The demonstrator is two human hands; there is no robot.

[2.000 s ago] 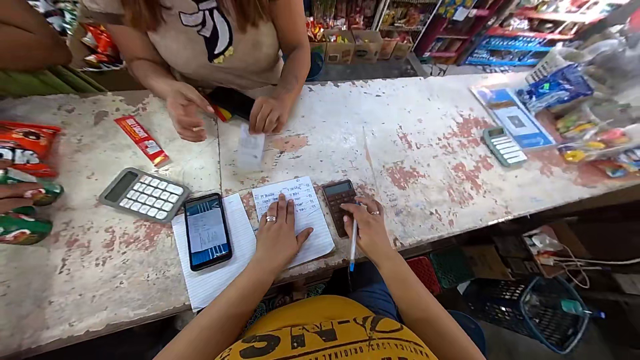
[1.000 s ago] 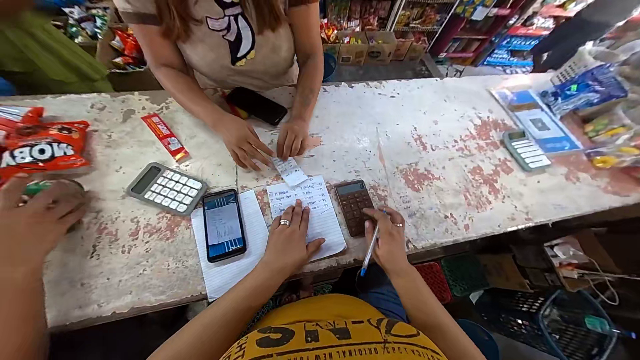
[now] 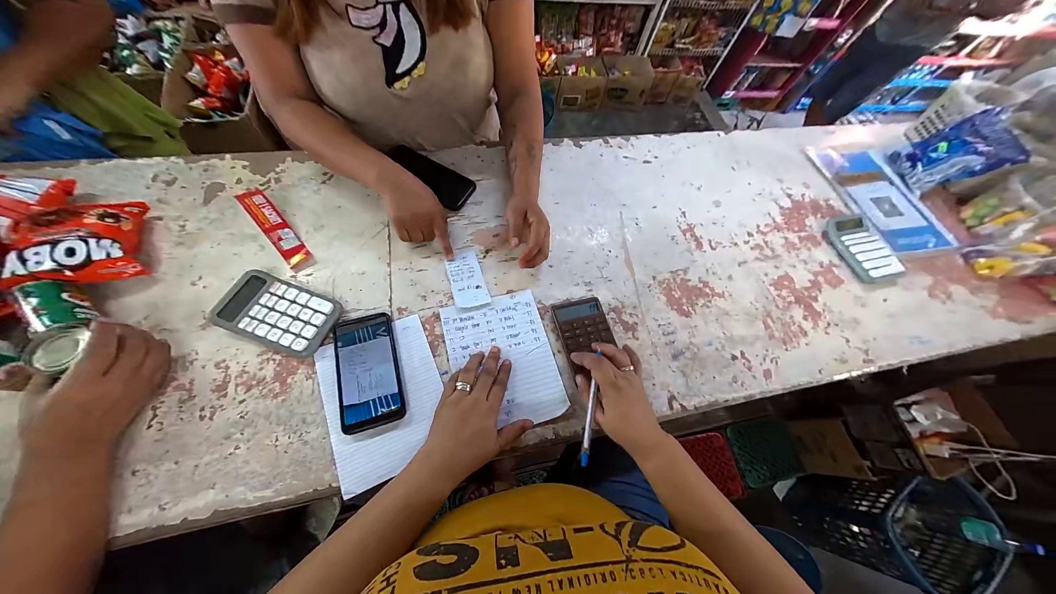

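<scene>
My left hand (image 3: pixel 474 400) lies flat with fingers spread on a handwritten sheet of lined paper (image 3: pixel 536 388). In my right hand (image 3: pixel 617 392) is a ballpoint pen (image 3: pixel 589 421), its blue end pointing down toward me, while the fingers rest at the lower keys of a dark brown calculator (image 3: pixel 580 323). A smartphone (image 3: pixel 369 373) with a lit screen lies on another lined sheet (image 3: pixel 421 412) to the left. Beyond my left hand, a small written paper slip (image 3: pixel 468 279) touches or nearly touches the sheet's top edge, and a person across the counter points at it.
On the worn painted counter (image 3: pixel 701 272) are a grey calculator (image 3: pixel 276 313), a red packet (image 3: pixel 275 229), a black phone (image 3: pixel 433 176) and snack bags (image 3: pixel 78 243). Another person's hand holds a green can (image 3: pixel 56 318) at left. Another calculator (image 3: pixel 864 247) and plastic-bagged goods (image 3: pixel 1015 214) are right.
The paper slip, near the other person's hands two seconds ago, now lies by my sheet. The view has shifted. My left hand stays on the paper and my right hand at the brown calculator.
</scene>
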